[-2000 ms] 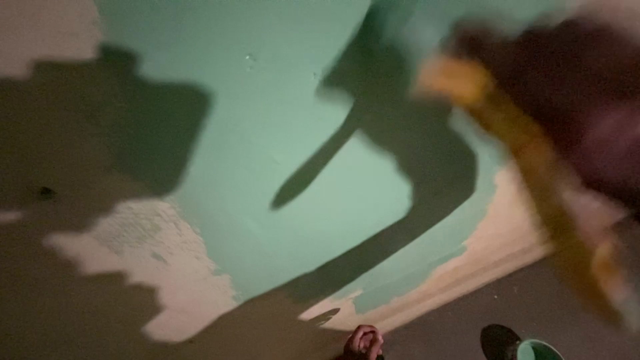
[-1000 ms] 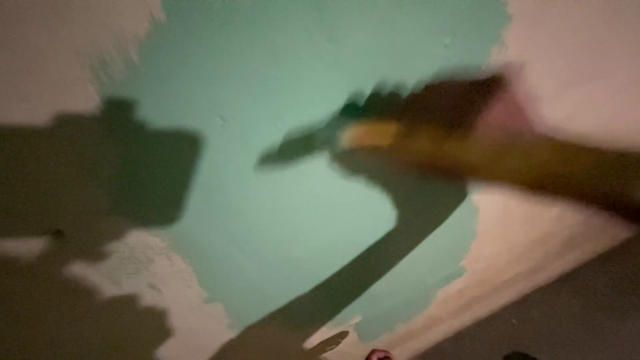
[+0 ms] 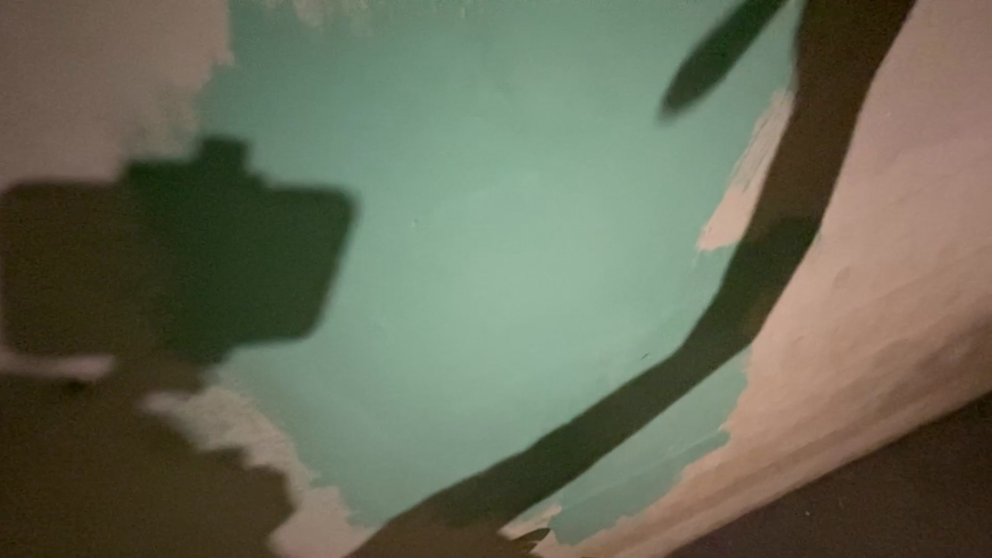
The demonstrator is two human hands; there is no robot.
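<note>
Neither my left hand nor my right hand is in view. A wall with a large patch of green paint (image 3: 496, 256) fills most of the head view, its ragged edges meeting bare pinkish wall (image 3: 922, 170). Across the paint falls the shadow of an arm (image 3: 604, 434), bending upward at the right. Near the top right, a narrow shadow with a rounded tip (image 3: 705, 70) points down and left; the object casting it is out of view.
A broad, blocky shadow (image 3: 240, 263) covers the left side of the wall. A skirting board (image 3: 814, 457) runs slantwise along the wall's foot at the lower right, beside the dark floor (image 3: 876, 496).
The hand with the long yellowish-handled brush, seen at the right in both earlier frames, has left the view. Its shadow has shifted toward the upper right. The small hand at the bottom is gone too.
</note>
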